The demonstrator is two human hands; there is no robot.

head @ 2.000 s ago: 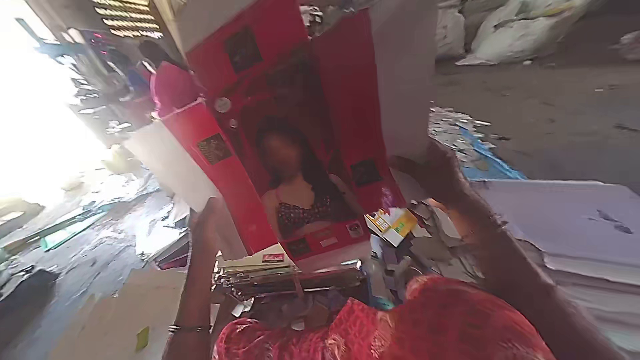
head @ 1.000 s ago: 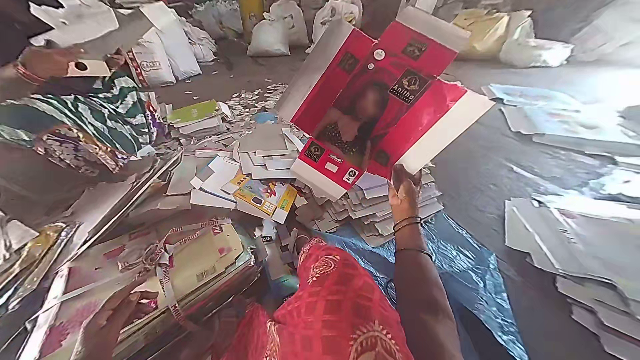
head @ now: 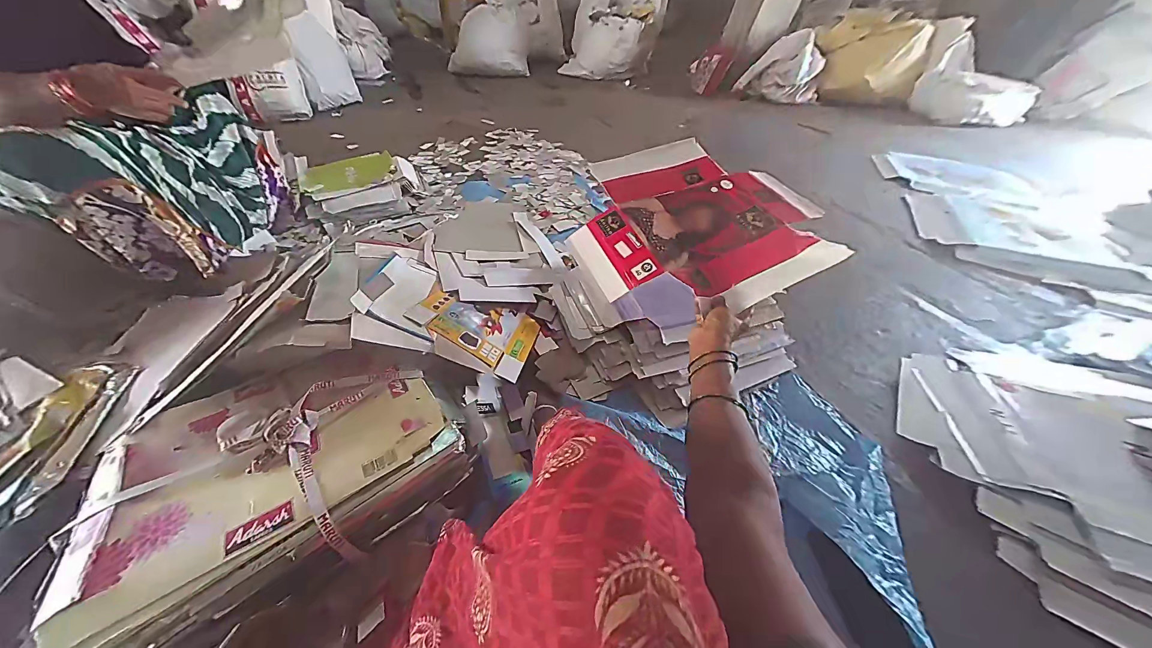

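My right hand (head: pixel 714 326), with dark bangles on the wrist, grips the near edge of a flattened red and white printed cardboard box (head: pixel 747 241). The box lies over a stack of flat card pieces (head: pixel 661 364), its printed face up. My left hand is out of the frame. A tied bundle of flat printed cartons (head: pixel 207 504), bound with printed ribbon, lies at the lower left. Between the bundle and the stack are loose card scraps and a yellow printed carton (head: pixel 481 335). My knee under red patterned cloth (head: pixel 576 522) is at the bottom middle.
Another person's hand (head: pixel 126 90) rests over green and white patterned cloth at the upper left. Small paper scraps (head: pixel 513 162) lie scattered behind the stack. White sacks (head: pixel 493 38) line the back. Piles of grey card (head: pixel 1044 432) stand at the right, and blue plastic sheet (head: pixel 828 477) lies under the stack.
The red box was held up in both hands, then in my right hand alone; now it is lowered onto the card stack. My left hand, earlier at the tied bundle, has left the view.
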